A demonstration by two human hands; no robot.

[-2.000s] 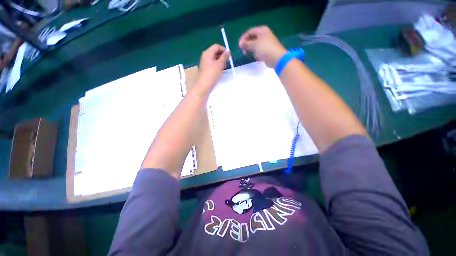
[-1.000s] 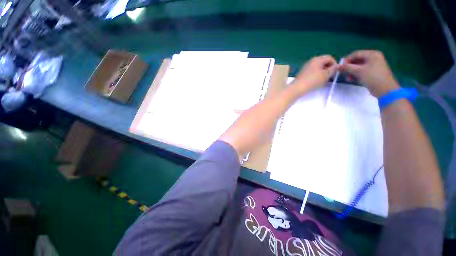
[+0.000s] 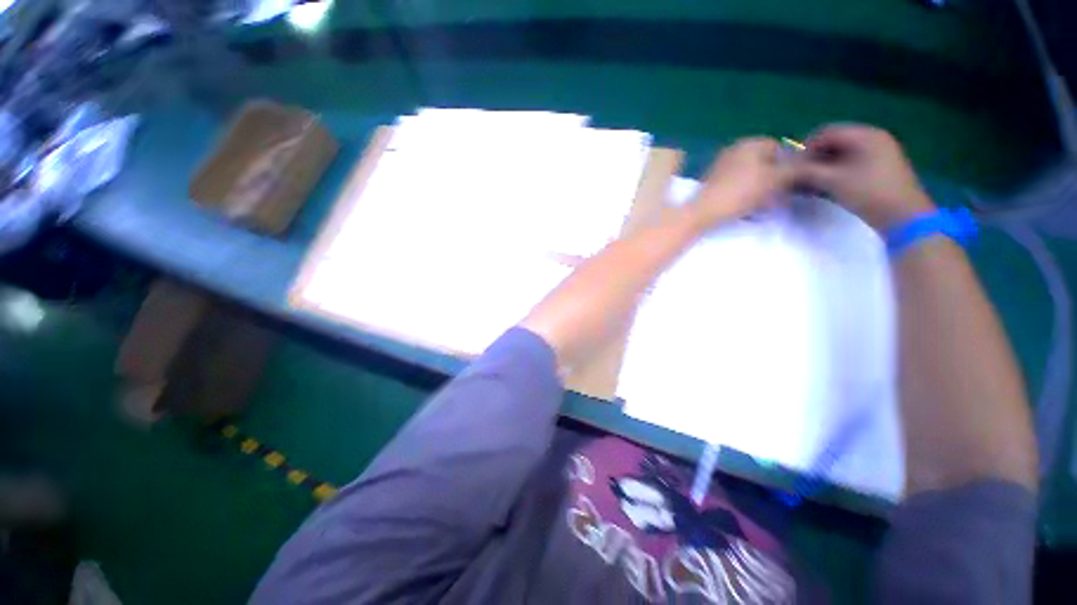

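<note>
My left hand (image 3: 744, 181) and my right hand (image 3: 872, 175) meet over the top edge of the right white sheet (image 3: 738, 319). Their fingertips are pinched together and blurred. A small bright, yellowish-white tip, probably the end of the thin white strip (image 3: 794, 144), sticks up between them. The rest of the strip is hidden or lost in blur. A blue band (image 3: 933, 229) is on my right wrist. The blue cord (image 3: 821, 469) lies at the sheet's lower right.
Left of the sheet, stacked white sheets (image 3: 472, 225) lie on brown cardboard (image 3: 605, 360). An open brown box (image 3: 262, 166) stands farther left. A short white strip (image 3: 705, 473) sticks out over the bench's front edge. Grey wires (image 3: 1055, 319) curve at far right.
Since two seconds ago the view has swung left and my hands have come together. Since one second ago the white strip under my fingers has dropped from clear view; only a small tip shows.
</note>
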